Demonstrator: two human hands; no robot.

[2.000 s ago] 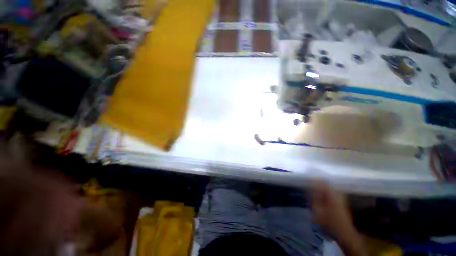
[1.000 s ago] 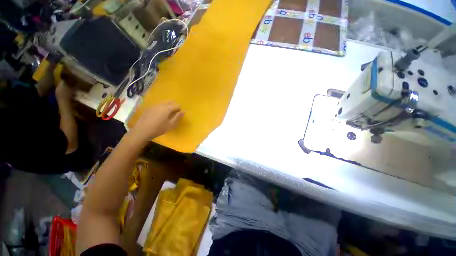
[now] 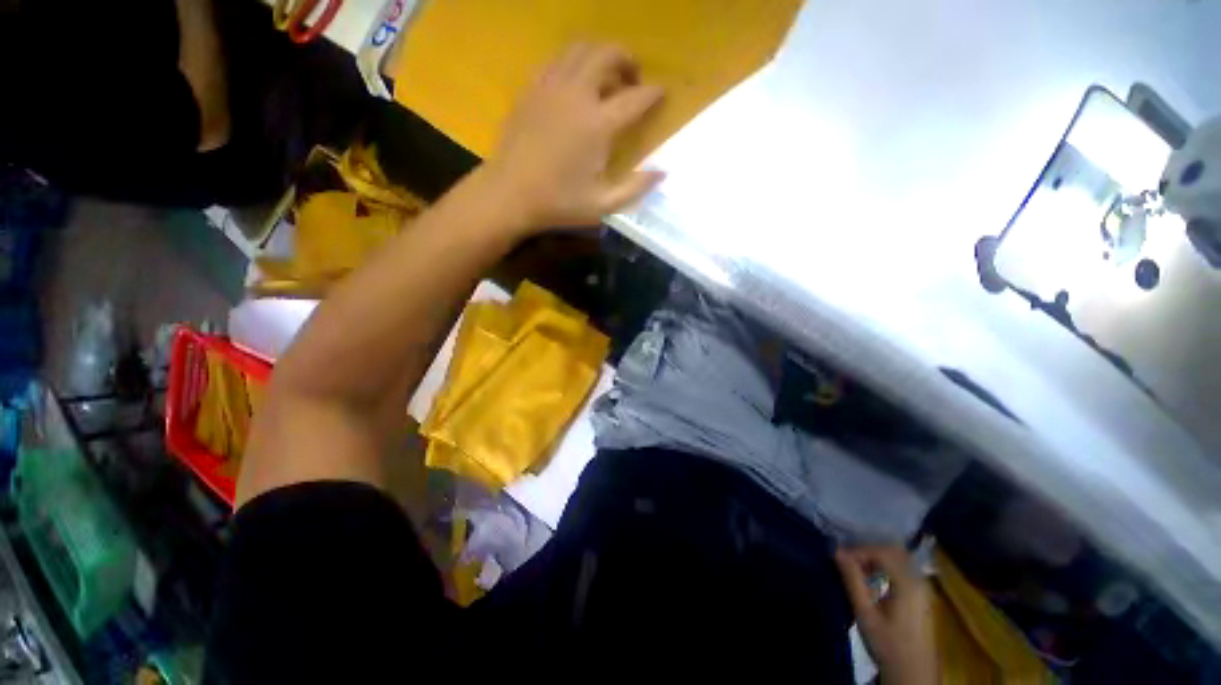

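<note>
A large yellow fabric panel [image 3: 710, 47] lies on the left end of the white machine table, reaching its front edge. My left hand [image 3: 569, 141] is over the panel's front part, with thumb and fingers apart. My right hand [image 3: 894, 616] is low at the right of my lap, partly cut off by the bottom edge. A small shiny thing shows by its fingers; whether it is held is unclear. Folded yellow pieces [image 3: 516, 388] lie on a white surface below the table edge. The sewing machine head [image 3: 1200, 187] shows only partly at the right edge.
A red basket [image 3: 188, 415] with yellow pieces stands at the left, and a green basket [image 3: 74, 535] farther left. A grey cloth [image 3: 723, 388] covers my lap. Red scissor handles [image 3: 315, 16] show at the top left. Another person's arm [image 3: 204, 74] is beside them. Yellow cloth [image 3: 984, 629] lies at the lower right.
The view has turned down and left, so the machine sits farther right. My left hand is still at the yellow panel, its thumb now spread. My right hand has come into view.
</note>
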